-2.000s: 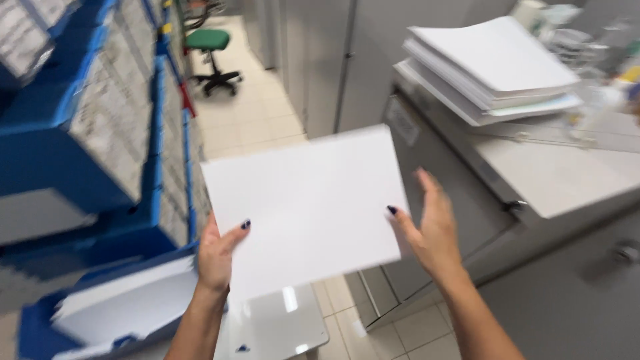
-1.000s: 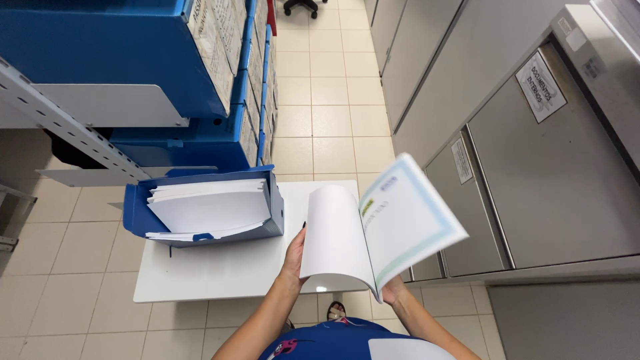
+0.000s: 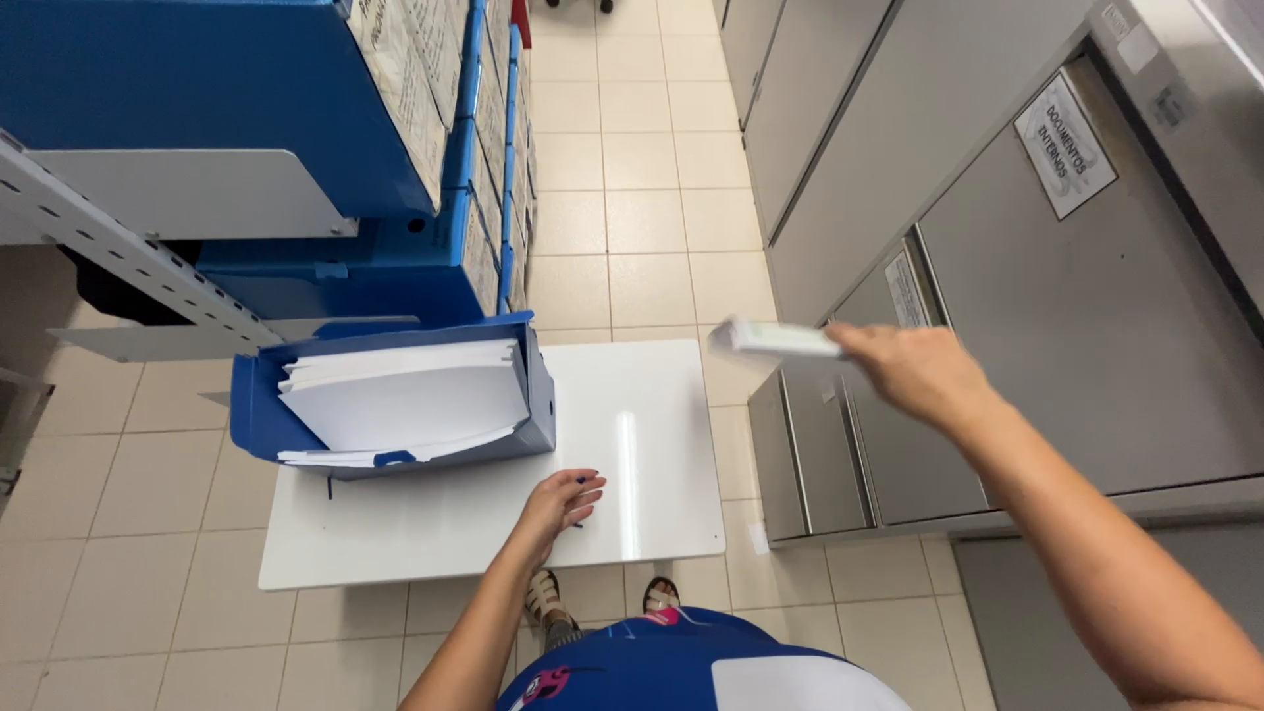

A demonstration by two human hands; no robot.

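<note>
My right hand [image 3: 913, 370] is raised at the right, in front of the metal cabinet, shut on a sheaf of paper [image 3: 780, 341] that appears edge-on and blurred. Over the front part of a white tabletop [image 3: 652, 434] hovers or rests my left hand [image 3: 563, 509]; its fingers are loosely curled and no paper is in it. To its left on the tabletop lies a blue archive box [image 3: 543, 415], open at the top. Many white papers [image 3: 415, 405] stand inside the box.
Blue file boxes [image 3: 346, 286] fill a perforated metal shelf [image 3: 128, 237] on the left. Grey metal drawer cabinets [image 3: 1066, 326] with paper labels line the right side. A tiled floor aisle [image 3: 642, 217] runs between them. My sandalled feet [image 3: 660, 594] are below the tabletop's front edge.
Both hands held the papers before; my left hand has let go and is over the tabletop. My right hand has carried the papers to the right, and they are no longer spread open.
</note>
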